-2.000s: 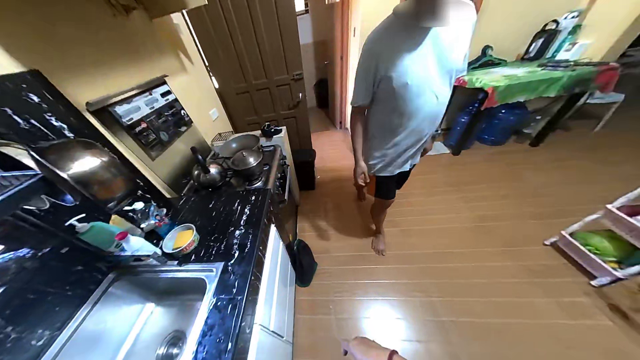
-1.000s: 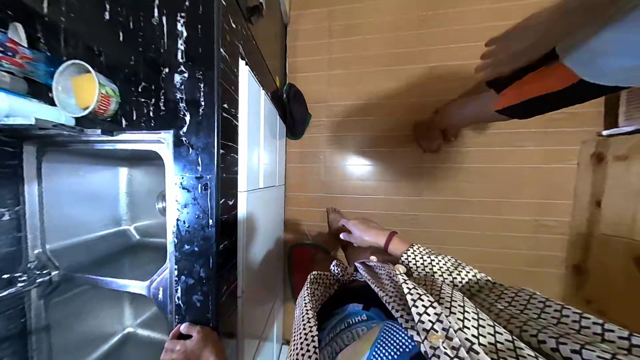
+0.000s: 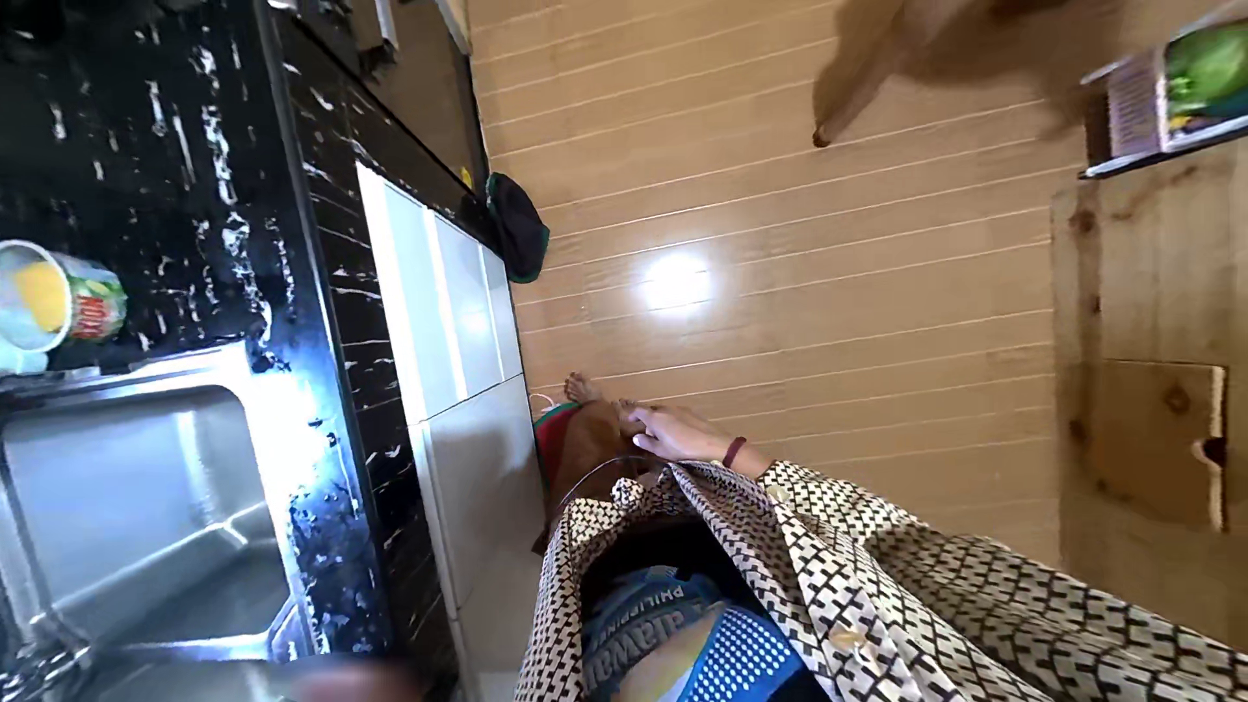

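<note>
My right hand (image 3: 680,432), with a dark red band at the wrist, hangs palm down in front of my patterned shirt (image 3: 858,556), above my bare feet. Nothing shows in it, though its underside is hidden. My left hand (image 3: 356,680) is a blur at the bottom edge, by the front rim of the stainless steel sink (image 3: 268,458); its fingers cannot be made out. Left of the hands runs the black marbled countertop (image 3: 185,175). On it, behind the sink, a round tub (image 3: 93,302) holds something yellow.
White cabinet doors (image 3: 458,302) line the counter's front. A dark cloth (image 3: 517,229) hangs beside them. Another person's bare leg (image 3: 863,68) is on the wooden floor (image 3: 780,292) at the top. On the right are a wooden cabinet (image 3: 1141,429) and a rack (image 3: 1136,102) with green produce.
The other person has moved away toward the top edge. My left hand, clear on the counter edge one second ago, is now blurred at the bottom. The view has tilted down from the room.
</note>
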